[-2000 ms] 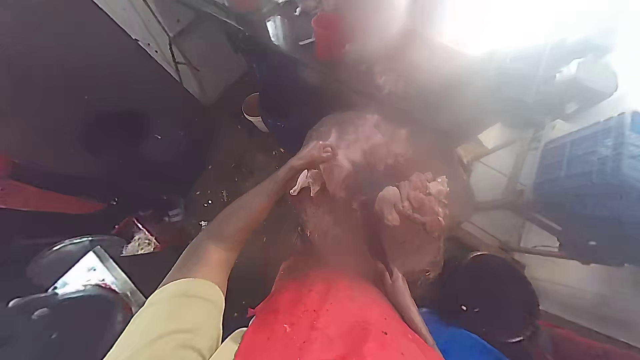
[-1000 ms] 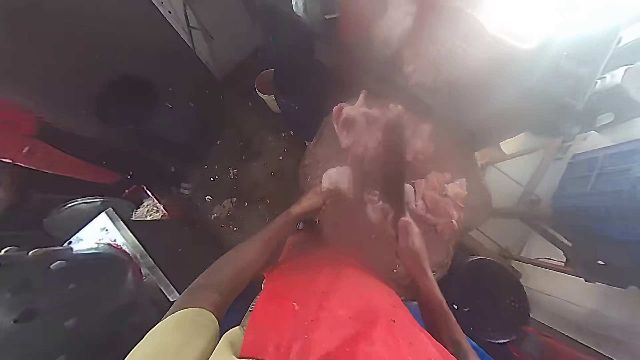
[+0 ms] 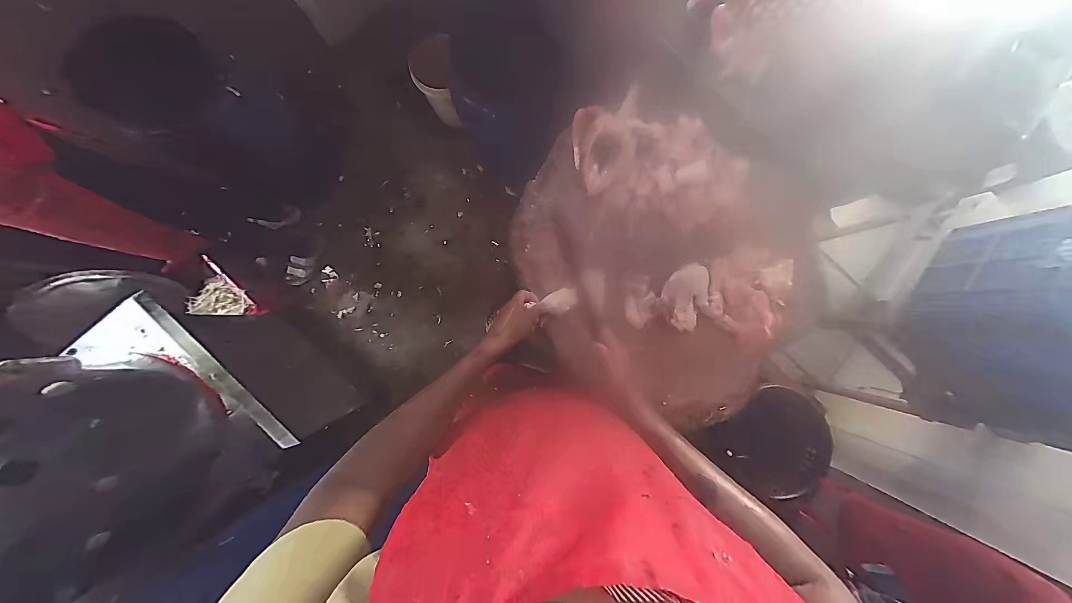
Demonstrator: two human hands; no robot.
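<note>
My left hand point(image 3: 512, 320) grips the end of a pale piece of raw meat point(image 3: 558, 301) at the left side of a round chopping block point(image 3: 670, 368). Just right of it, my right hand point(image 3: 610, 364) is blurred over the block; its fingers seem closed round the handle of a knife point(image 3: 576, 251), whose thin dark blade points away from me and is smeared by haze. Raw meat pieces that look like chicken point(image 3: 687, 295) lie on the block's right side. A larger heap of raw meat point(image 3: 662, 163) covers its far part.
A black round container point(image 3: 775, 444) stands at the block's near right. Blue crates point(image 3: 988, 327) are at the right. To the left are a metal-edged board point(image 3: 222, 373), a red tray of pale shreds point(image 3: 219, 297) and scraps on the dark floor. A white-rimmed bucket point(image 3: 435, 84) stands beyond.
My right hand and the knife have moved left, close to my left hand. Two seconds ago my left hand was at the meat farther up the block. The view has shifted somewhat.
</note>
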